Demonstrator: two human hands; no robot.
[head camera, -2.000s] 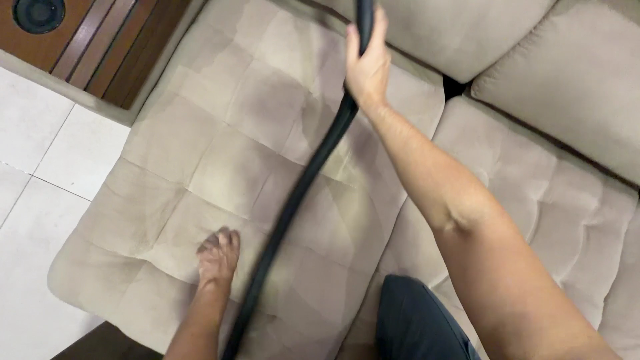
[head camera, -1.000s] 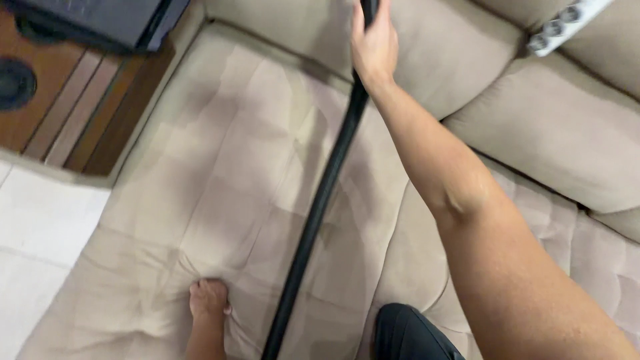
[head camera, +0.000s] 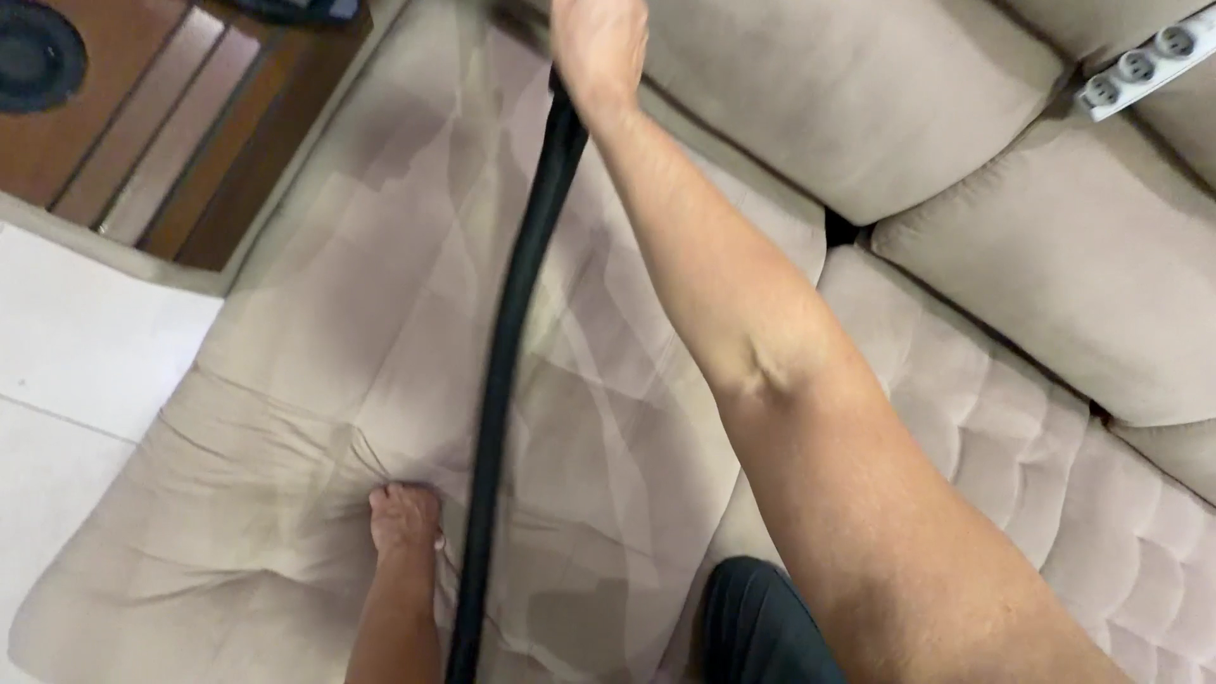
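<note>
My right hand (head camera: 600, 47) is at the top edge of the view, wrapped around the upper end of a black vacuum hose (head camera: 503, 351); what lies beyond that hand is out of view. The hose runs down across the beige tufted sofa seat (head camera: 399, 313) to the bottom edge. Left of the hose, my left hand (head camera: 407, 518) presses on the seat with its fingers curled, and the fabric is creased around it. Lighter and darker patches mark the seat.
Beige back cushions (head camera: 836, 85) line the upper right, with a white power strip (head camera: 1140, 66) on them. A wooden panel (head camera: 123, 114) with a dark round object stands upper left. White floor tiles (head camera: 85, 332) border the seat. My knee (head camera: 760, 617) is at the bottom.
My left hand, with fingers spread on the seat two seconds ago, now has them curled against it. The power strip, absent from the earliest frame, shows in the later ones as the view shifts.
</note>
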